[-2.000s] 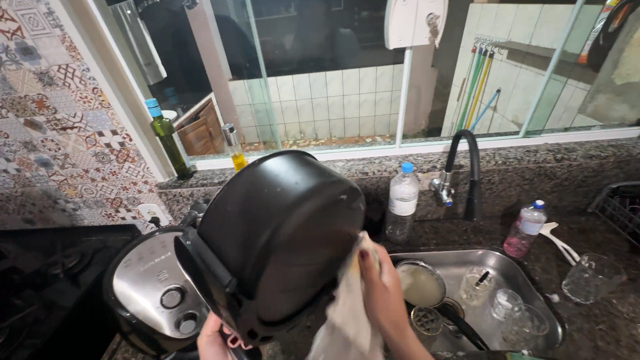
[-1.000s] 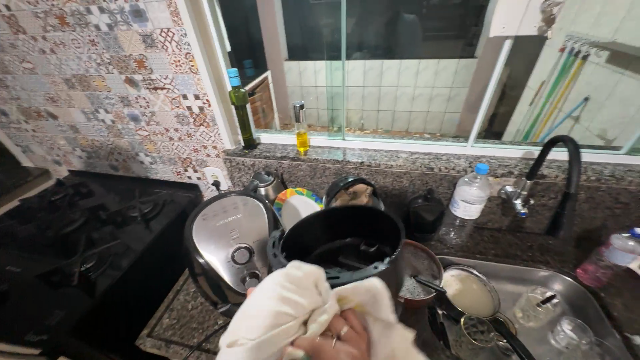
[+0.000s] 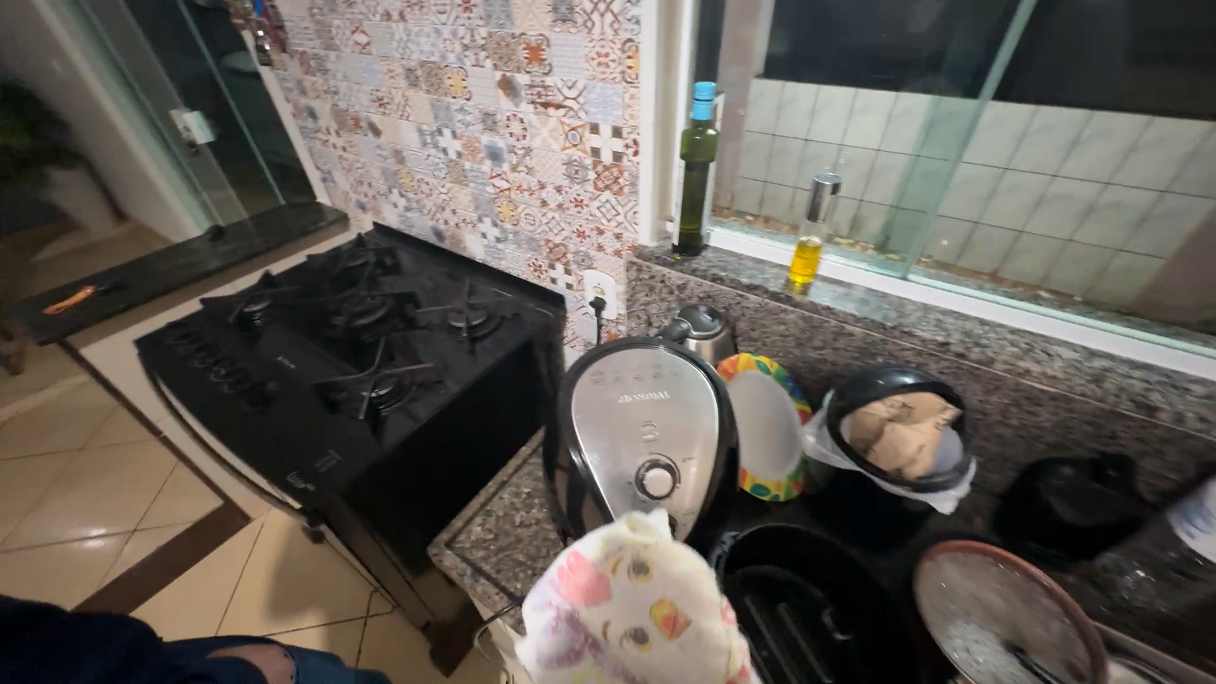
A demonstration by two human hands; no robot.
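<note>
Neither of my hands shows; a cloth with a printed face pattern (image 3: 632, 603) bulges up at the bottom centre, and whatever holds it is hidden. Just right of the cloth is the black air fryer basket (image 3: 807, 608), open side up, with its lower part cut off by the frame. Behind the cloth stands the air fryer (image 3: 646, 408), black with a silver top and a dial. To its right leans a plate with a colourful rim (image 3: 776, 491). A lined black bin (image 3: 898, 475) holds crumpled brown paper.
A black gas stove (image 3: 361, 323) stands left of the granite counter (image 3: 503, 522). An electric kettle (image 3: 703, 328) is behind the fryer. A brown-rimmed bowl (image 3: 1007, 608) and a clear bottle (image 3: 1159, 551) are at right. A green bottle (image 3: 696, 180) and an oil dispenser (image 3: 810, 237) stand on the sill.
The view has swung left towards the stove. Two seconds ago the basket was tilted up in my hands with the cloth against it; now it is upright beside the air fryer. My hands have left the view.
</note>
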